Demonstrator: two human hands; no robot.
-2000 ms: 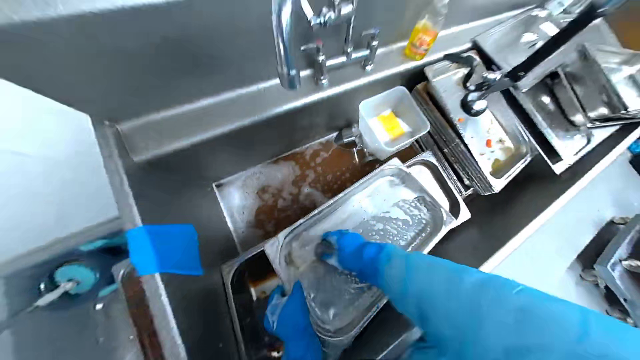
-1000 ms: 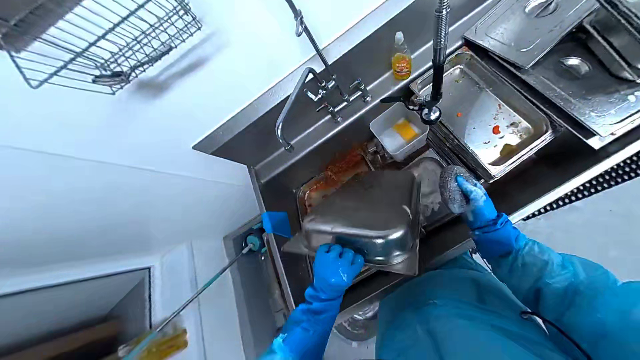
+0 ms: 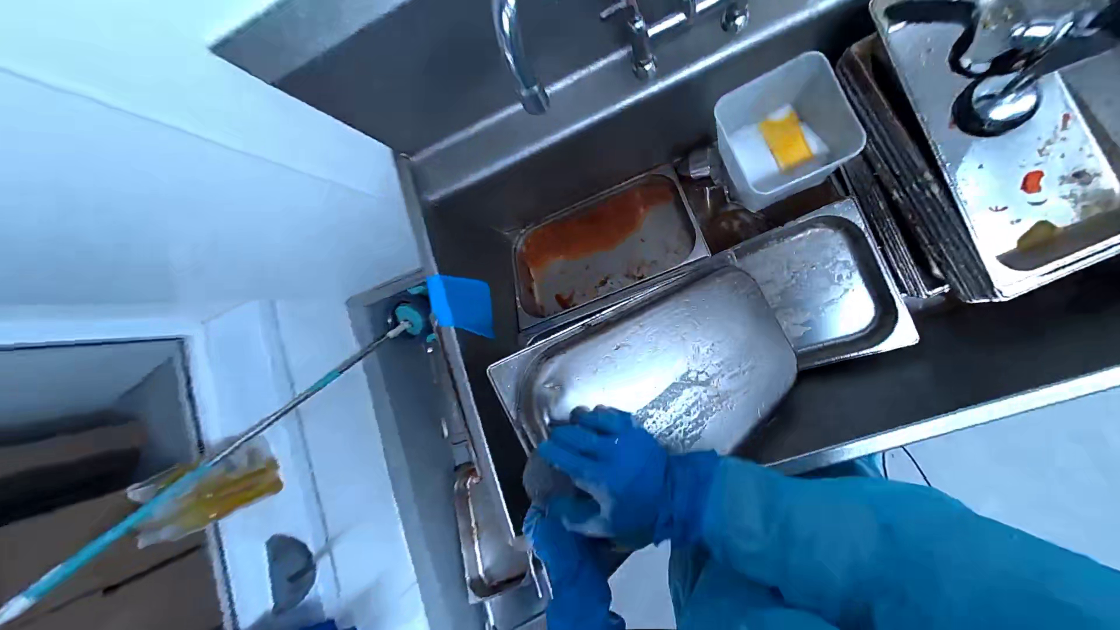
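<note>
A stainless steel pan [image 3: 656, 367], bottom side up and wet, lies tilted in the sink over other pans. My right hand [image 3: 604, 472], in a blue glove, presses a grey scouring pad [image 3: 544, 481] against the pan's near left corner. Below it my left hand [image 3: 569, 560], also gloved, is at the same corner, mostly covered by the right; its grip cannot be seen. Behind lies a shallow steel pan [image 3: 604, 245] with orange-brown residue, and to the right another steel pan [image 3: 827, 280].
A plastic tub [image 3: 836, 109] holding a yellow and white sponge stands at the back, beneath it a metal fitting. Stacked dirty trays [image 3: 1006, 210] are at right under a black spray head [image 3: 997, 105]. A faucet [image 3: 516, 61] overhangs the sink; a long teal-handled tool [image 3: 289, 402] leans at left.
The right hand with the scouring pad has come from the right of the pan to its near left corner, beside the left hand. The view has shifted closer to the sink.
</note>
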